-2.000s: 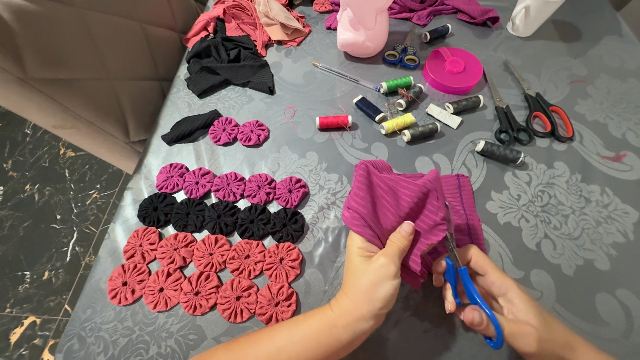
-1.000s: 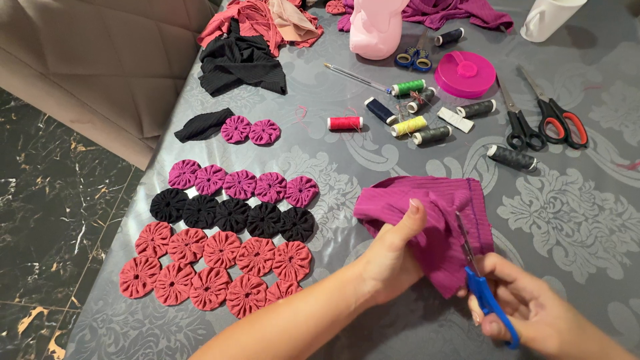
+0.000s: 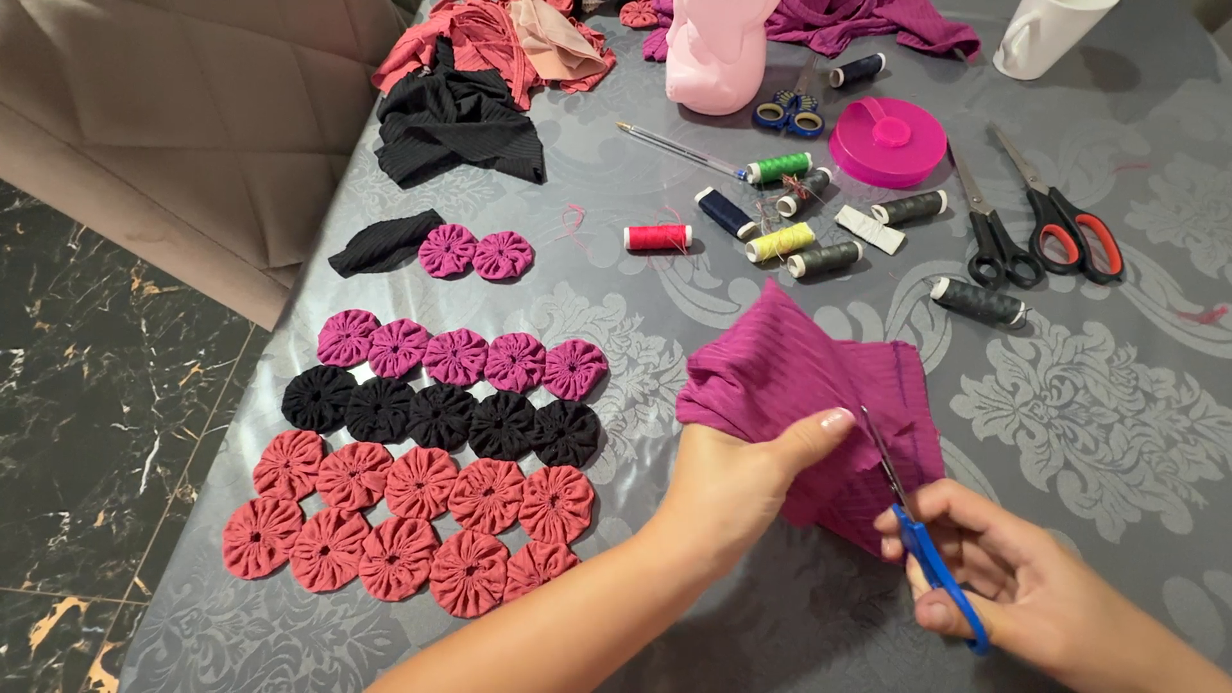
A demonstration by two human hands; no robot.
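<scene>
A piece of magenta ribbed fabric (image 3: 770, 366) is gripped by my left hand (image 3: 746, 481), its thumb on top and the fingers hidden under the cloth. My right hand (image 3: 982, 568) holds blue-handled scissors (image 3: 929, 558), whose blades lie at the fabric, left of a dark line drawn near its right edge. To the left of my hands are rows of gathered fabric yo-yos: magenta (image 3: 455, 357), black (image 3: 440, 416) and coral (image 3: 422, 484). Two more magenta yo-yos (image 3: 502, 256) sit above, beside a folded black cloth piece (image 3: 385, 243).
Beyond the fabric lie several thread spools (image 3: 657, 238), a pen (image 3: 679, 150), a pink round case (image 3: 887, 142), small scissors (image 3: 789, 113) and two black-handled scissors (image 3: 1073, 226). Farther back are a pink container (image 3: 717, 58), a white mug (image 3: 1049, 37) and heaped fabric (image 3: 462, 125). A padded chair (image 3: 192, 115) stands left.
The magenta fabric has shifted in my left hand, with a corner now raised toward the spools. The scissors remain in my right hand at the cloth.
</scene>
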